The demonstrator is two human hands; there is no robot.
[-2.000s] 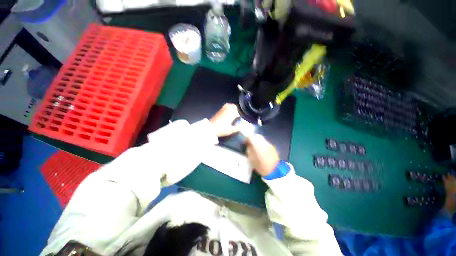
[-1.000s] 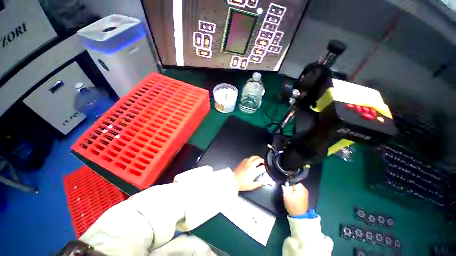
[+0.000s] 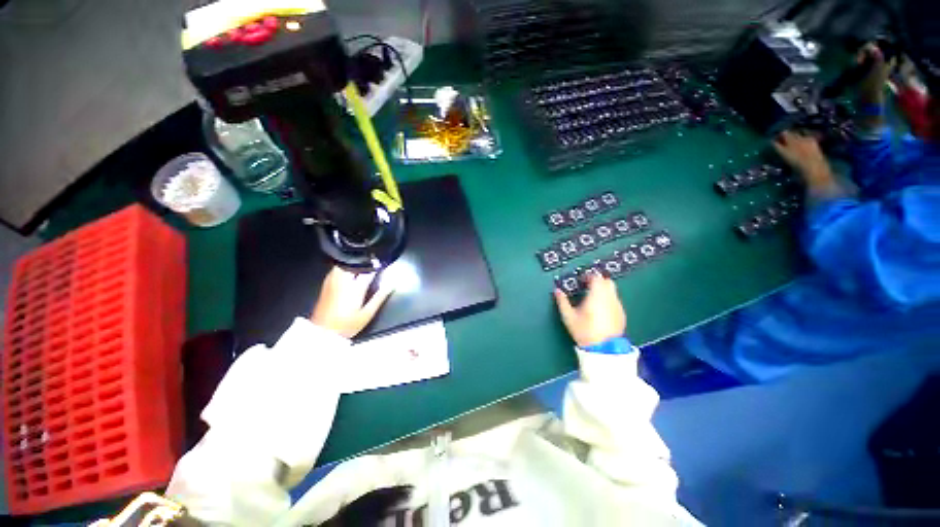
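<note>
Small dark square modules with pale centres [image 3: 603,235] lie in three short rows on the green mat, right of the microscope base plate. My right hand [image 3: 593,312] is at the near row's left end, thumb and fingertips around a module there; whether it grips one cannot be told. My left hand [image 3: 348,301] rests on the black base plate [image 3: 454,247] just under the ring of the video microscope [image 3: 356,221], beside a bright light spot. A small dark thing shows at its fingertips; its hold is unclear.
Red slotted tray [image 3: 93,360] at left. White tub [image 3: 196,190], clear bottle [image 3: 247,154] and packet of yellow-orange pieces [image 3: 445,129] behind. Paper sheet [image 3: 397,358] at the plate's front edge. Blister tray [image 3: 608,108] back right. A coworker's blue sleeves [image 3: 876,237] at right.
The view has swung right. My right hand has left the spot under the lens and moved right to the module rows. My left hand stays near the lens.
</note>
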